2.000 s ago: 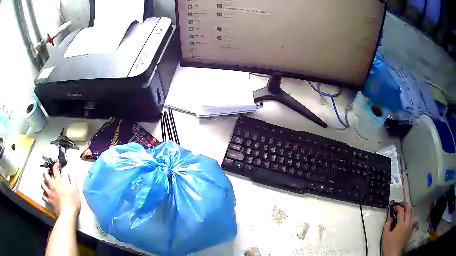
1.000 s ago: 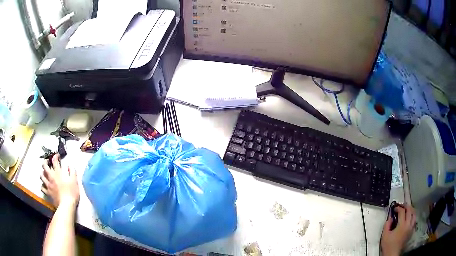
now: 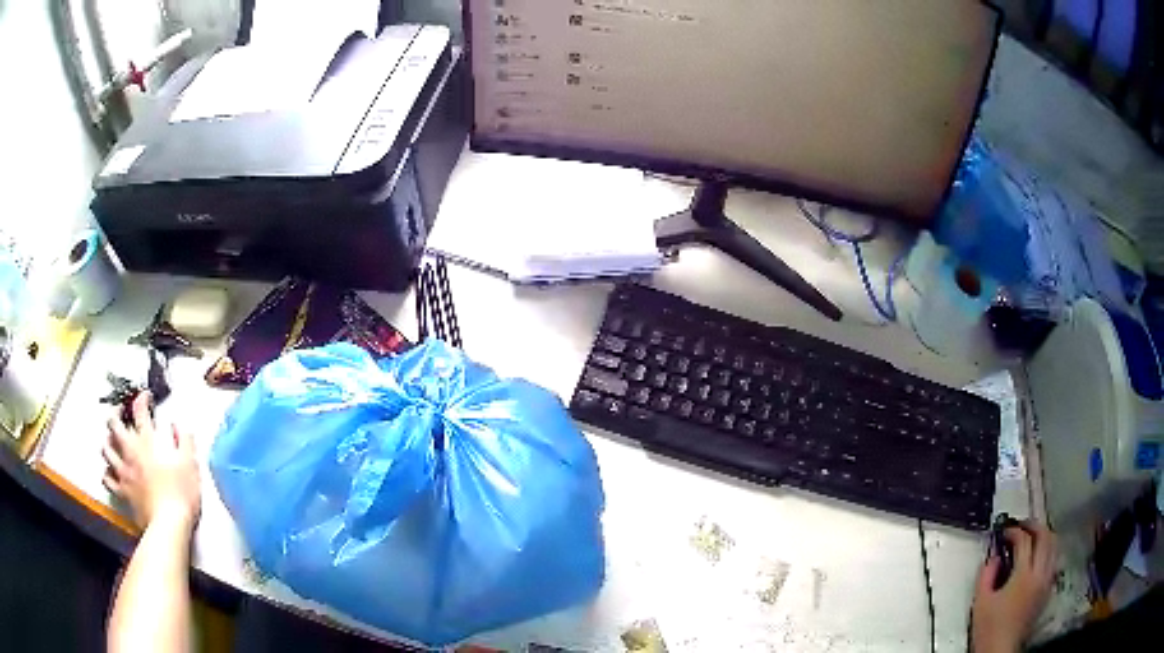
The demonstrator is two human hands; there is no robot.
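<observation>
My right hand (image 3: 1017, 580) rests over a small black computer mouse (image 3: 1005, 549) at the lower right, beside the keyboard's right end. The long black keyboard (image 3: 785, 402) lies at a slant below the monitor. The monitor (image 3: 728, 96) shows a pale screen with small icons at its left. My left hand (image 3: 153, 469) lies at the desk's left edge, its fingertips at a small dark spiky object (image 3: 138, 383); whether it grips anything is unclear. A large knotted blue plastic bag (image 3: 415, 498) sits between my left hand and the keyboard.
A black printer (image 3: 268, 166) with paper stands at the back left. White papers (image 3: 549, 223) lie between it and the monitor stand. Dark pens (image 3: 435, 304) and a dark patterned pouch (image 3: 300, 325) lie behind the bag. A white and blue device (image 3: 1100, 396) stands at the right.
The view has tilted slightly, so the desk items sit a little higher in the picture. Both hands stay in nearly the same places. The screen looks the same.
</observation>
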